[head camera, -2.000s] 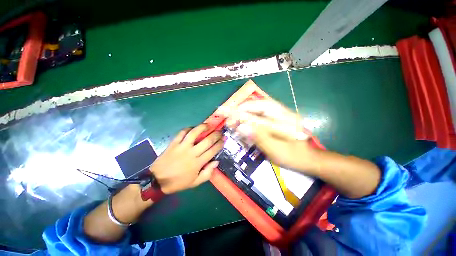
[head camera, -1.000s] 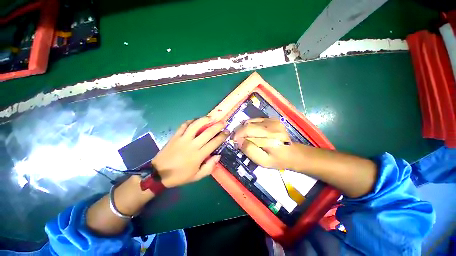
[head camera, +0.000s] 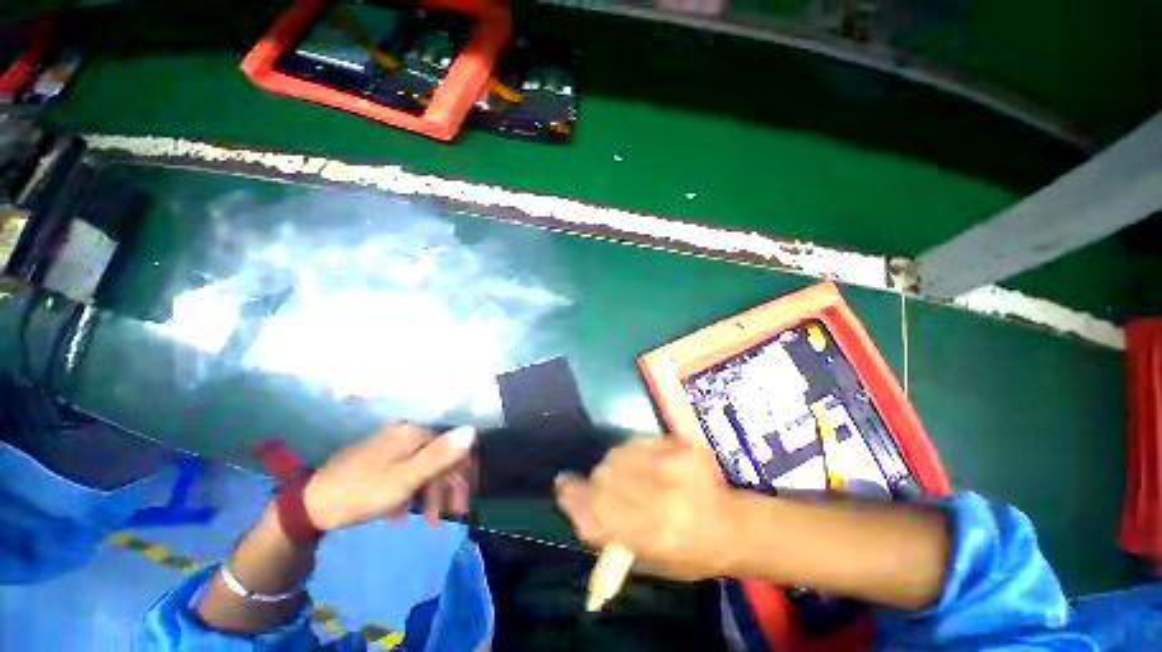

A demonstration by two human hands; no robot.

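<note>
A dark adhesive sheet point(head camera: 533, 461), blurred, spans between my hands near the bench's front edge. My left hand point(head camera: 389, 478) grips its left side between thumb and fingers. My right hand point(head camera: 656, 503) is at its right side, with the cream pointed spudger point(head camera: 610, 577) tucked in the palm and sticking out below. Whether the right fingertips pinch the sheet is unclear. Another dark sheet point(head camera: 542, 387) lies on the bench just behind. The open tablet point(head camera: 765, 408) sits in its red foam tray point(head camera: 879, 369) at the right, its lower part hidden by my right forearm.
Behind the chipped white rail point(head camera: 573, 217), another tablet in a red tray point(head camera: 446, 112) lies on the green belt. A grey post point(head camera: 1045, 210) stands at the right. Glaring clear film point(head camera: 344, 318) covers the bench at left. Stacked red trays point(head camera: 1143, 433) are at the far right.
Both hands have left the tablet and moved left to the dark sheet. The spudger now shows below my right hand. The view has shifted left, bringing the belt's tablet further into view.
</note>
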